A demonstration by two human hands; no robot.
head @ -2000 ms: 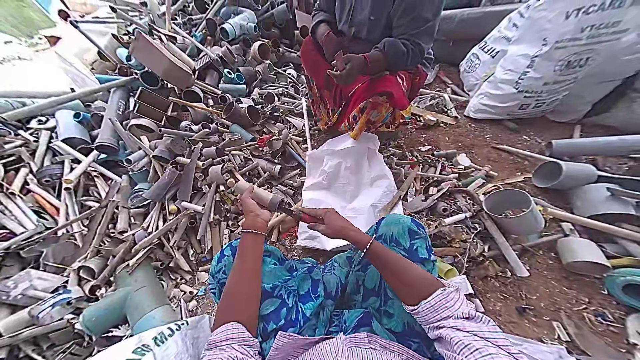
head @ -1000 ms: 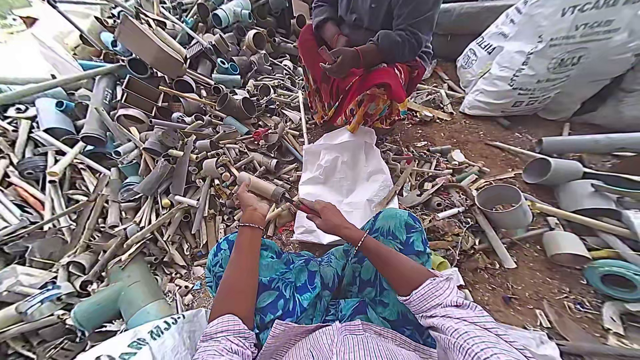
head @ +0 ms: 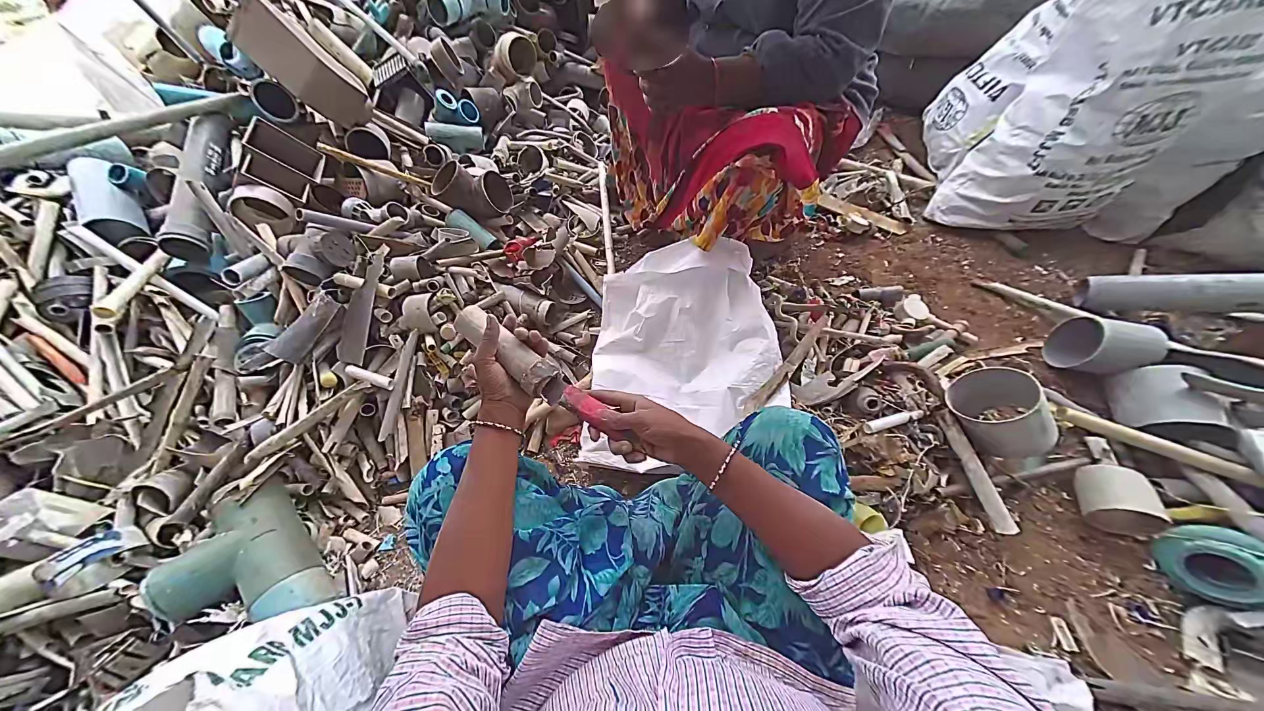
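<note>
My left hand (head: pixel 502 373) grips a short grey-beige plastic pipe piece (head: pixel 509 354), tilted down toward the right over my lap. In my right hand (head: pixel 647 427) is a tool with a red handle (head: pixel 595 412); its tip meets the lower end of the pipe, and its exact kind cannot be told. Behind both hands a white woven sack (head: pixel 686 326) lies flat on the ground, partly hidden by my knees.
Scrap plastic pipes and fittings (head: pixel 326 257) are heaped at the left. A person (head: pixel 731 128) squats beyond the sack. Cut pipe rings (head: pixel 1002 410) and pipes lie at the right, below filled white sacks (head: pixel 1096 118). A green pipe tee (head: pixel 242 558) lies near left.
My right hand still works at the pipe's lower end, and the tool's red handle now shows. The person opposite has raised their hands, and their head has come into view.
</note>
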